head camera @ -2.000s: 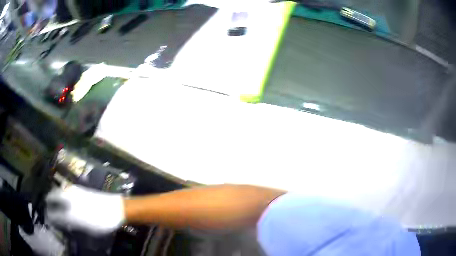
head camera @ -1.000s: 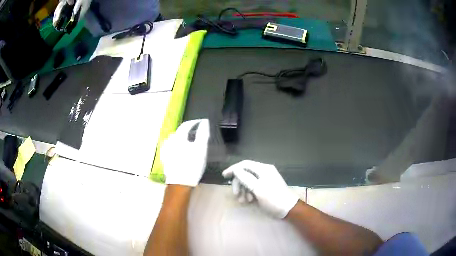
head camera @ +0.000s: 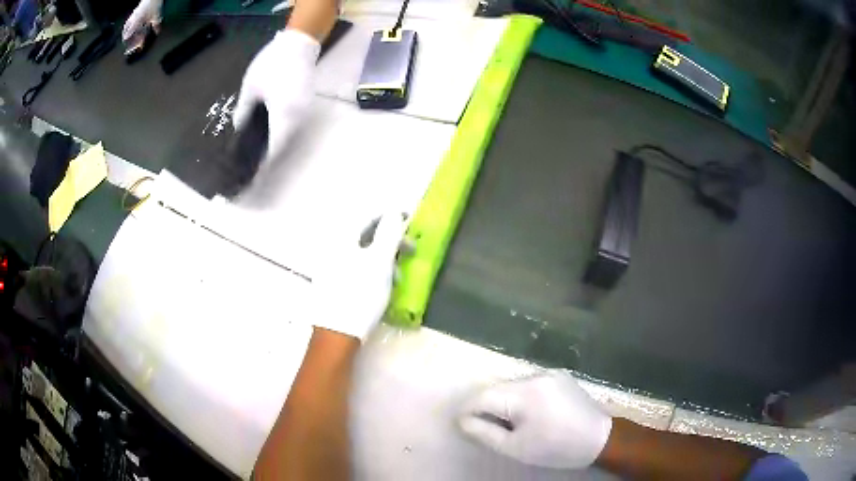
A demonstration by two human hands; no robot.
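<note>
My left hand [head camera: 357, 277], in a white glove, is over the white sheet [head camera: 328, 202] beside the lime-green strip [head camera: 460, 178]. Its fingers are bent and a little apart, with nothing visible in them. My right hand [head camera: 540, 420], also gloved, is low over the pale near surface, fingers curled in, with no object visible. A black power adapter [head camera: 617, 221] lies on the dark belt right of the strip, its bundled cord [head camera: 723, 183] at its upper right. A silver-looking adapter [head camera: 388, 68] lies on the white sheet at the top.
Another person's gloved hand [head camera: 282, 85] reaches in over the white sheet, above a blurred dark object [head camera: 242, 155]. Another gloved hand [head camera: 143, 23] shows at upper left. More adapters lie upper left, and one lies on the green ledge [head camera: 693, 77]. A yellow paper [head camera: 77, 186] is at left.
The view has shifted, so the belt adapter appears further right. My right hand is lower and further from that adapter. Another person's hand has come in over the white sheet.
</note>
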